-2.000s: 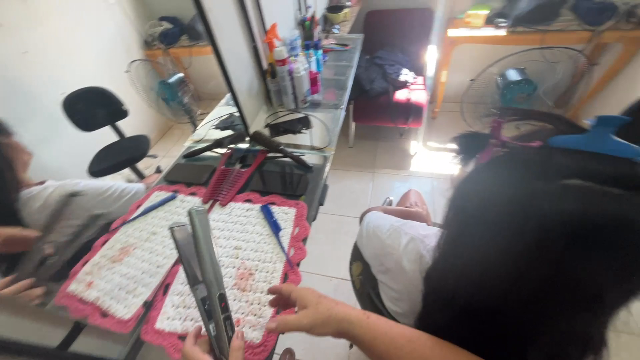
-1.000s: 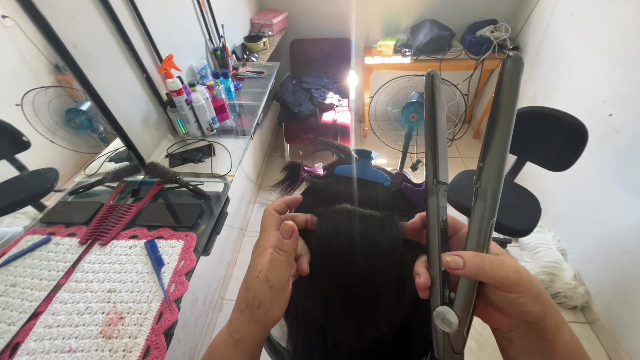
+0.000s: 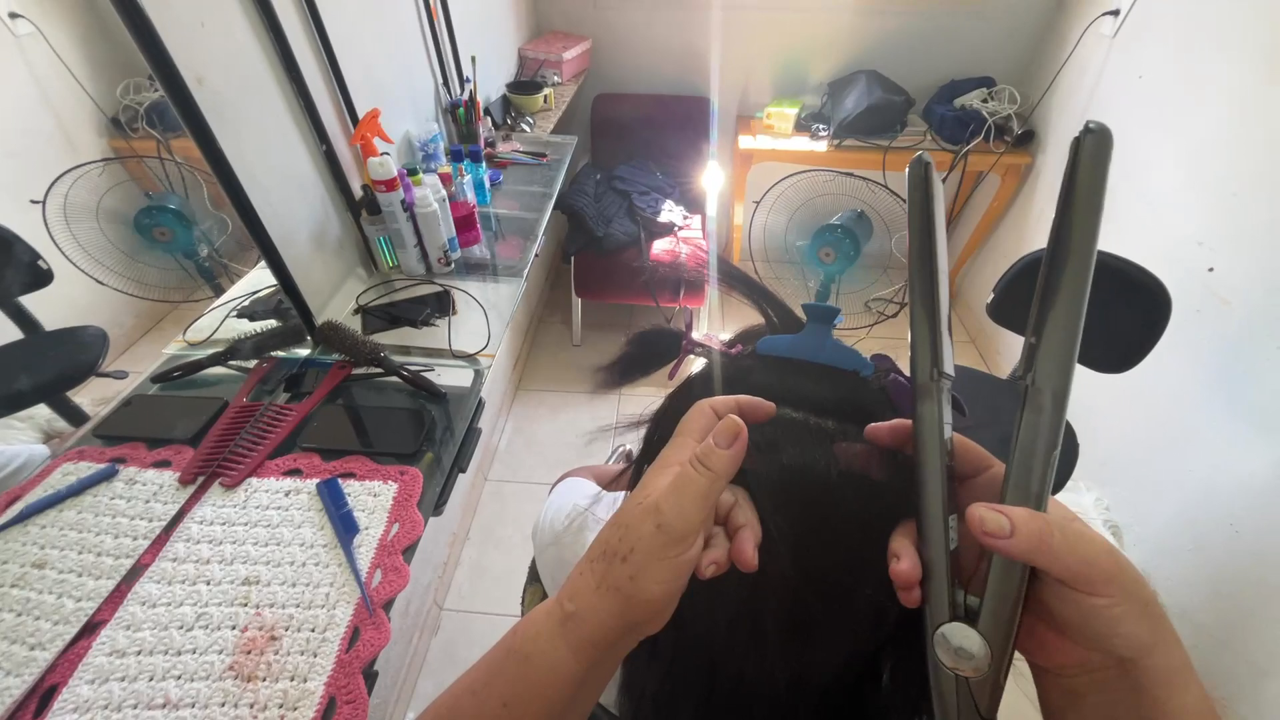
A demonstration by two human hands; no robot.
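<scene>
My right hand holds a dark grey hair straightener upright, its two arms apart and their tips up. My left hand is at the back of a seated person's long dark hair, fingers curled; whether strands lie between them cannot be told. At the crown, a blue claw clip holds hair up, between a pink clip on the left and a purple clip on the right. A blue tail comb lies on the white crocheted mat with a pink edge.
Left, a glass counter bears a spray can, bottles, a round hairbrush and a pink comb against the mirror. Beyond the person stand a red chair with clothes and a fan. A black swivel chair is at right.
The straightener was low over the mat two seconds ago and is now raised at the right beside the hair. My left hand has moved from near the mat to the hair. The view has swung right.
</scene>
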